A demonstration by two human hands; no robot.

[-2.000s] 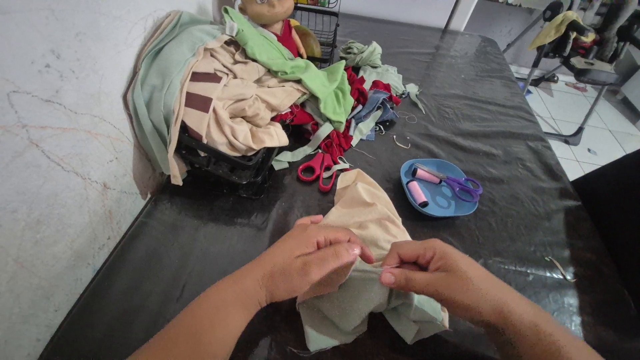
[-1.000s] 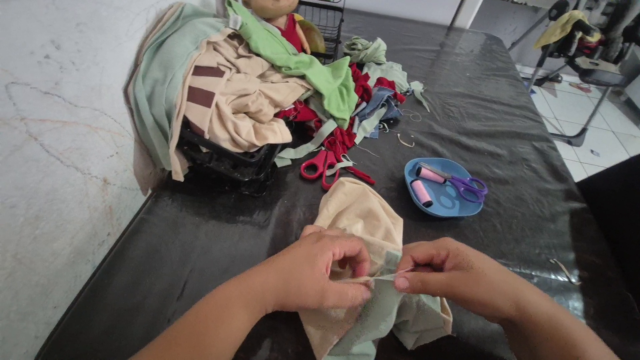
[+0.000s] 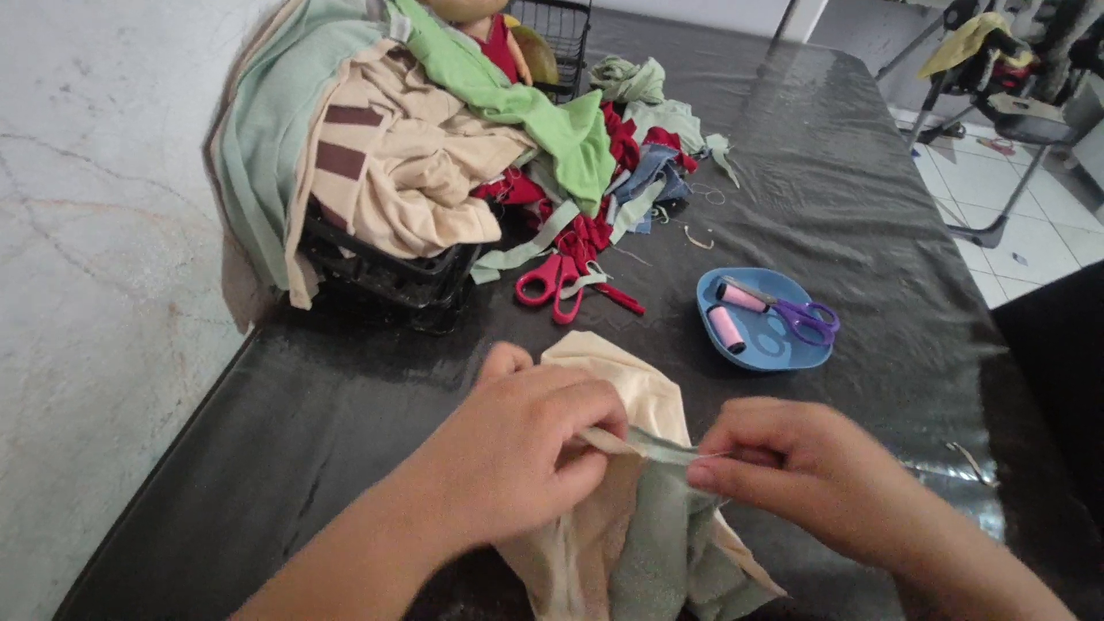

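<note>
A piece of beige and pale green fabric (image 3: 660,526) lies at the lower middle, its upper edge lifted between both hands. My left hand (image 3: 543,440) pinches the folded beige edge between thumb and fingers. On the other side, my right hand (image 3: 776,448) has its thumb and fingertips closed at the green end of that edge. A thin thread or needle seems to show at the right fingertips, too small to tell which. Beyond the hands, a blue dish (image 3: 763,352) holds pink thread spools (image 3: 726,329) and purple-handled scissors (image 3: 804,321). Red-handled scissors (image 3: 552,287) lie left of it.
A black plastic crate (image 3: 388,276) at the back left is heaped with beige and green cloth (image 3: 423,155). Beside it are red, denim and green scraps (image 3: 638,164), a doll (image 3: 496,39) and a black wire basket (image 3: 561,39). All stand on a black-covered table (image 3: 828,172) against a wall.
The hands have shifted along the fabric, and its edge now stretches folded between them. The left hand is turned more with its back up than one second ago.
</note>
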